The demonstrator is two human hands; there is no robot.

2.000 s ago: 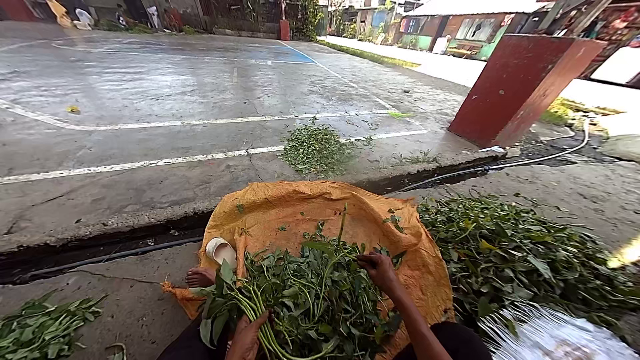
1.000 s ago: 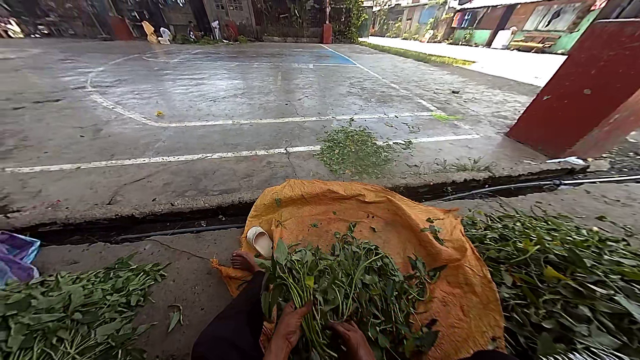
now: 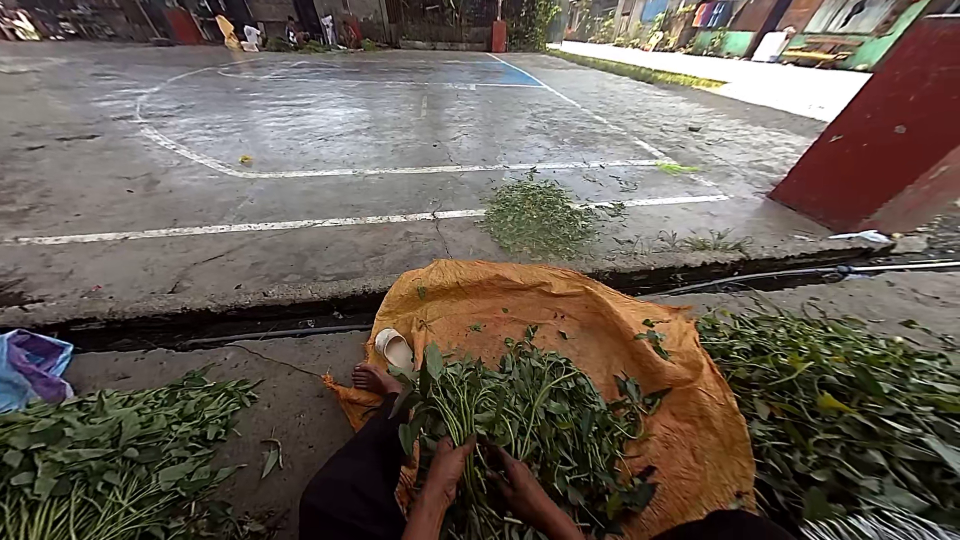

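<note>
My left hand (image 3: 448, 466) is closed around a bunch of long green stems with leaves (image 3: 461, 397), which points away from me. Close beside it on the right, my right hand (image 3: 517, 480) is at the stems of the same greens; its fingertips are partly hidden, so its grip is unclear. Under both hands lies a heap of leafy greens (image 3: 577, 420) on an orange woven sack (image 3: 660, 322). A white cup (image 3: 394, 348) lies tilted at the sack's left edge, by my bare foot (image 3: 375, 379).
Leafy bunches (image 3: 120, 435) lie on the concrete at left, near a blue and purple bag (image 3: 34, 367). A large pile of greens (image 3: 832, 397) is at right. Beyond the sack run a gutter with a pipe (image 3: 277, 334), a scattered leaf pile (image 3: 536, 217) and a red post (image 3: 877, 135).
The right hand was farther right, over the heap, two seconds ago; it is now close to the left hand. The left hand's bunch now points forward. The view has turned left.
</note>
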